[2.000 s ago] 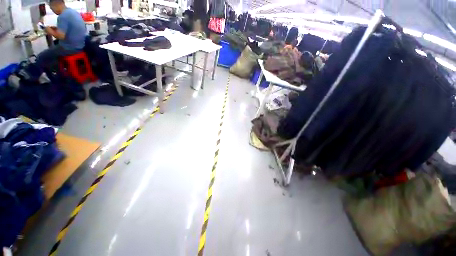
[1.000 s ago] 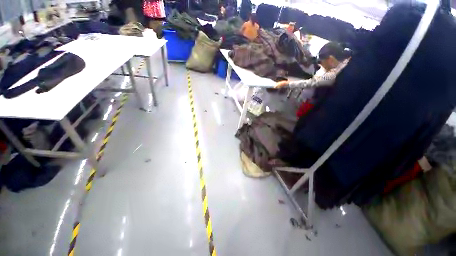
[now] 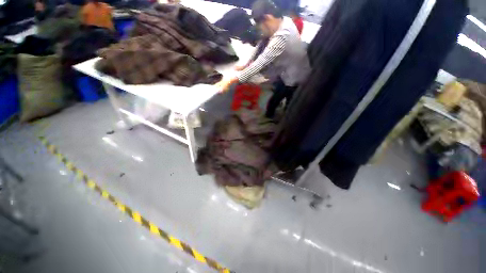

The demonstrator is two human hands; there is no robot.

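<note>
Neither of my hands is in view. Dark navy garments (image 3: 357, 69) hang from a rack with a pale metal bar, close in front of me at the upper right. A brown garment heap (image 3: 234, 149) lies on the floor left of the rack, over a pale sack or basket (image 3: 246, 195). Beyond it, brown plaid garments (image 3: 154, 61) are heaped on a white table (image 3: 176, 97). The picture is partly blurred.
A person (image 3: 282, 50) in striped sleeves stands at the table's far side. A beige woven sack (image 3: 40, 88) stands at the left. Red plastic stools show behind the table (image 3: 246, 97) and at the right (image 3: 451, 195). Yellow-black tape (image 3: 133, 214) crosses the floor.
The view has turned right and come nearer the plaid-covered table and the rack. The left-hand white tables have left the picture. The person, partly hidden before, shows more fully.
</note>
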